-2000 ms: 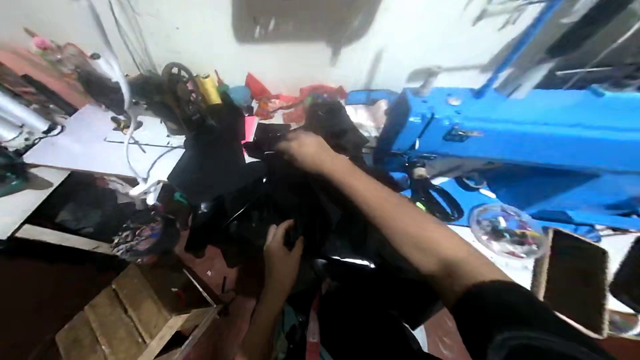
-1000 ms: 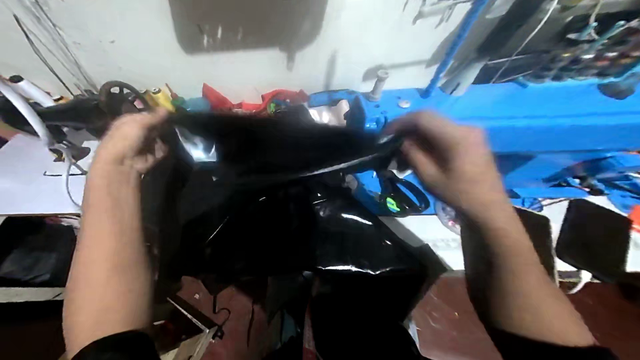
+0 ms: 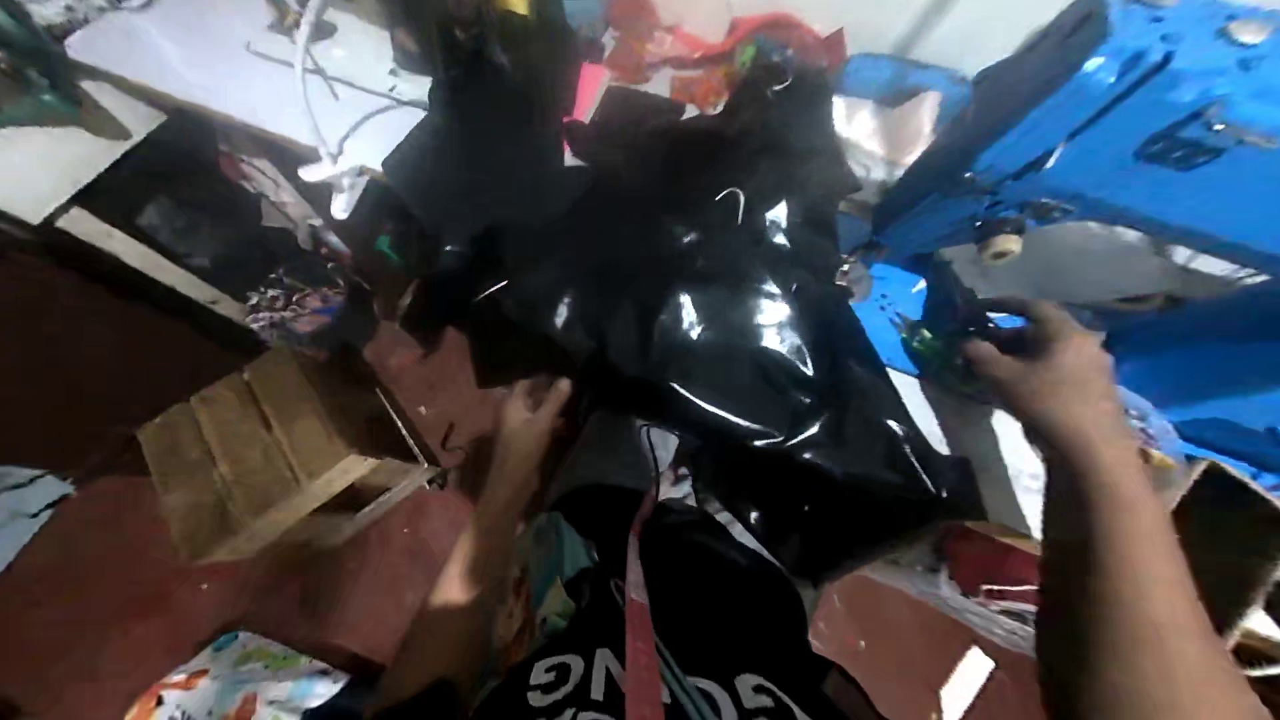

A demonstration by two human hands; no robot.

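Glossy black sheet material (image 3: 740, 330), perhaps vinyl or coated fabric, is heaped over the middle of the work table and hangs over its front edge. At the heap's lower left edge, my left hand (image 3: 535, 415) touches or grips the black material; which of the two is unclear. Off to the right, my right hand (image 3: 1050, 375) is closed around the dark handles of what look like scissors, beside the blue sewing machine (image 3: 1180, 110). Their blades are not clearly visible. A red strap or tape (image 3: 640, 600) hangs down over my black clothing.
A wooden crate or stool (image 3: 260, 450) stands on the red floor at the lower left. A white cable (image 3: 305, 90) hangs near the white table top (image 3: 200, 60). Red fabric scraps (image 3: 720, 45) lie behind the black heap. An open box (image 3: 1225, 540) is at the right edge.
A second ago both my hands held the black material stretched up in front of me. Now it lies lower in a heap, and my right hand has let go and is at the scissors-like tool.
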